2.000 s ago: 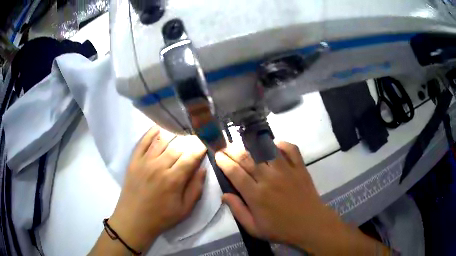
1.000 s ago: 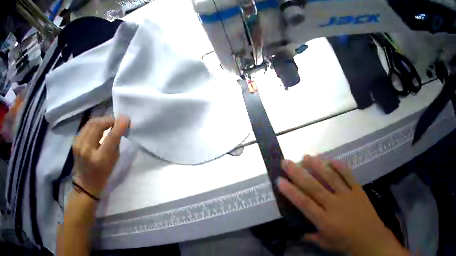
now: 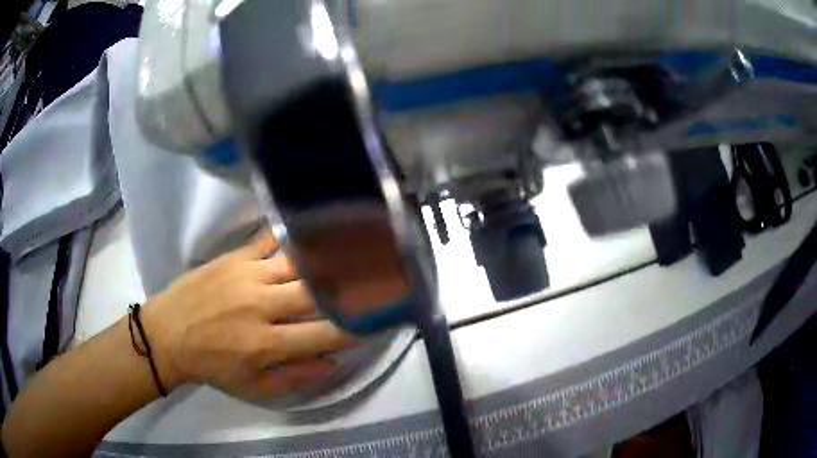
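Observation:
My left hand (image 3: 246, 331) lies flat, fingers a little apart, on the light grey panel (image 3: 152, 170) left of the needle. Its fingertips are partly hidden by the shiny cover (image 3: 313, 161) on the machine head. The panel's curved edge shows below the hand. A narrow dark strip (image 3: 443, 385) runs from under the cover down over the table's front edge. The presser foot and the needle end of the strip are hidden. A brownish patch at the bottom edge, right of the strip, may be part of my right hand; too little shows to tell.
The white machine head (image 3: 475, 125) fills the top. Dark spare strips (image 3: 708, 210) and black-handled scissors (image 3: 775, 188) lie at right. A dark block (image 3: 511, 255) hangs right of the needle. Grey pieces with dark stripes (image 3: 54, 161) are heaped at left. A ruler (image 3: 627, 385) runs along the front edge.
The view has moved closer to the machine head. My left hand has gone from the panel's left edge to lie on it near the needle. My right hand has left the dark strip.

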